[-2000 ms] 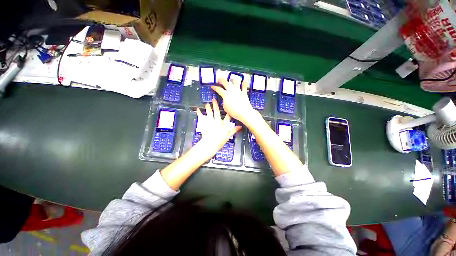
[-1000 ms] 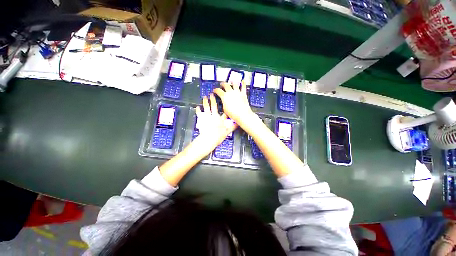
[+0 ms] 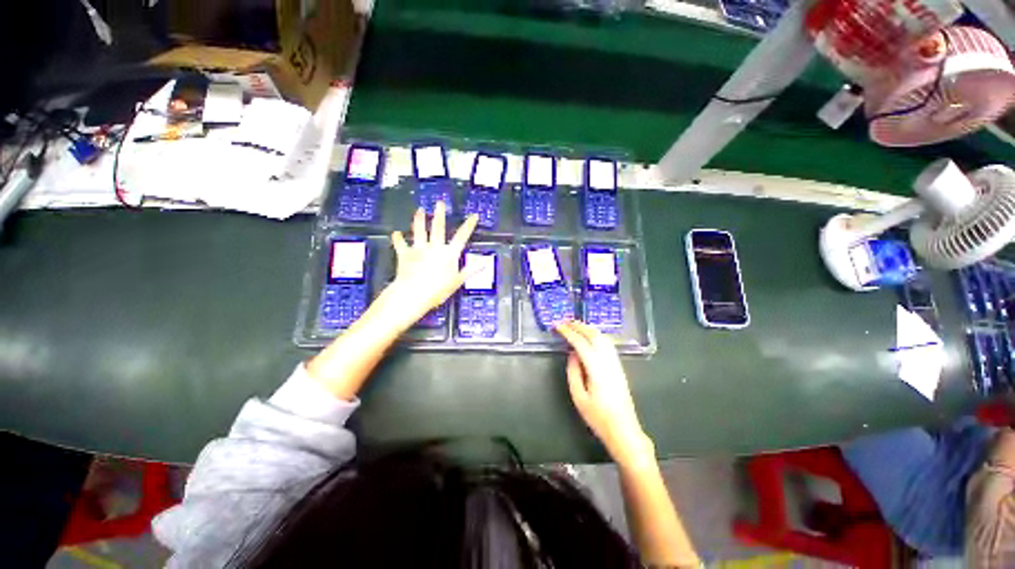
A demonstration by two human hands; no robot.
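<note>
A clear blister tray (image 3: 306,322) holds two rows of blue keypad phones with lit screens. My left hand (image 3: 426,261), fingers spread, lies over the tray's left middle; its fingertips reach the keys of an upper-row phone (image 3: 432,165), and it mostly hides a lower-row phone. My right hand (image 3: 592,365) is at the tray's front edge, its fingertips at the bottom end of a slightly tilted lower-row phone (image 3: 548,287); whether they grip it is unclear.
A smartphone (image 3: 716,278) lies right of the tray. A white fan (image 3: 868,250) and a pink fan (image 3: 946,89) stand at right, with white paper (image 3: 918,353) nearby. Papers (image 3: 223,161) and a cardboard box (image 3: 306,50) are upper left. A person's blue-clothed leg (image 3: 918,483) shows lower right.
My right hand has moved from the upper row down to the tray's front edge. My left hand has shifted slightly left, fingertips now at an upper-row phone. The view has shifted, showing more at right.
</note>
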